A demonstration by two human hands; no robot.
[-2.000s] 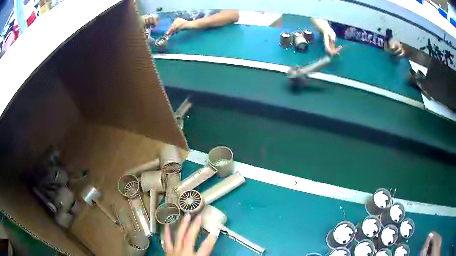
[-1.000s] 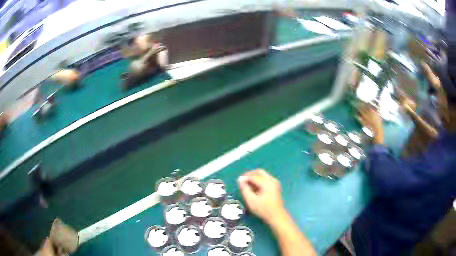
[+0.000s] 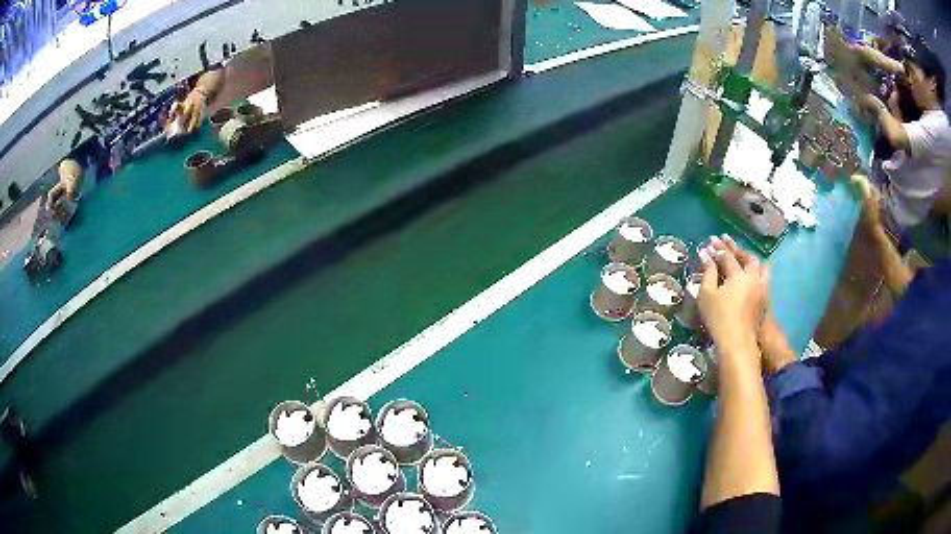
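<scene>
Several grey-beige cups with white centres [image 3: 374, 475] stand in a cluster at the bottom, left of centre, some cut off by the lower edge. A second cluster of like cups [image 3: 652, 336] stands on the right of the worktop. My right hand [image 3: 733, 292] reaches over the right side of this second cluster, fingers pointing away from me and close together, hiding part of some cups. Whether it holds a cup cannot be told. My left hand is out of the picture.
A neighbour's navy sleeve [image 3: 801, 394] and hand are against my right forearm. A green machine stand [image 3: 746, 209] with white pieces stands behind the cups. A pale strip [image 3: 459, 318] edges the dark green belt [image 3: 344, 302]. Hands work at the far table, upper left.
The view has swung right, away from the carton and handled housings. My right hand has moved from between the two cup clusters to the right cluster. My left hand has left the picture.
</scene>
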